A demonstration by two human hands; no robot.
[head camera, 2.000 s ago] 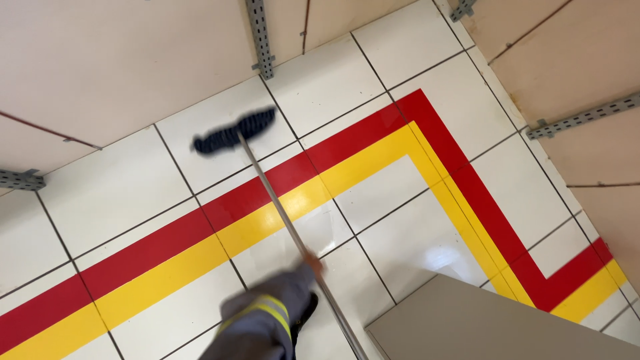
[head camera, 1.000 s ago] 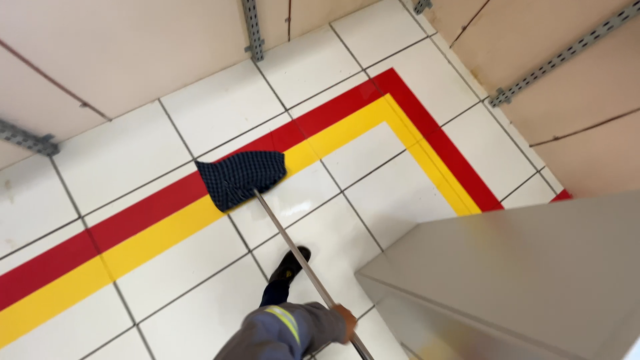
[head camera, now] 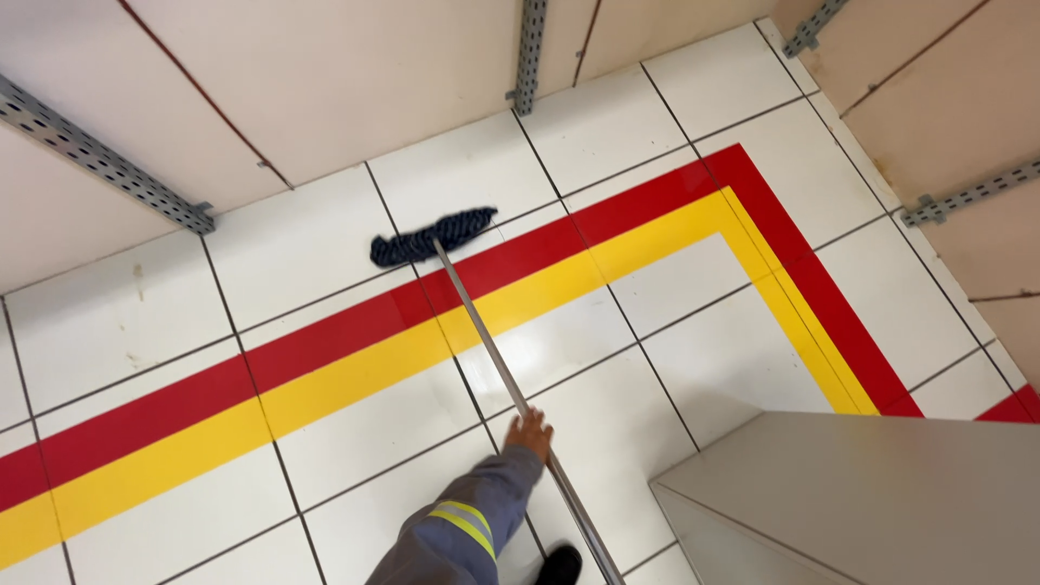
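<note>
My left hand [head camera: 530, 435], in a grey sleeve with a reflective band, holds the metal handle [head camera: 491, 345] of a mop about midway along its visible length. From the bottom edge the handle slants up and left to a dark blue, fringed mop head [head camera: 435, 237]. That head lies on the white floor tiles, between the red floor stripe [head camera: 341, 345] and the wall, long side roughly along the stripe. A yellow stripe [head camera: 349, 380] runs beside the red one. My right hand is out of view, and the handle's near end is cut off.
Perforated metal uprights [head camera: 530, 57] stand against the pale wall panels [head camera: 349, 73]. A grey box-like cabinet [head camera: 853, 496] fills the lower right. A black shoe [head camera: 561, 565] shows at the bottom edge. Small brownish marks [head camera: 138, 280] dot the tiles at left.
One second ago the mop head lay spread across the red and yellow stripes; now it is beyond the red stripe, nearer the wall, and narrower in shape. My left hand has stayed on the handle.
</note>
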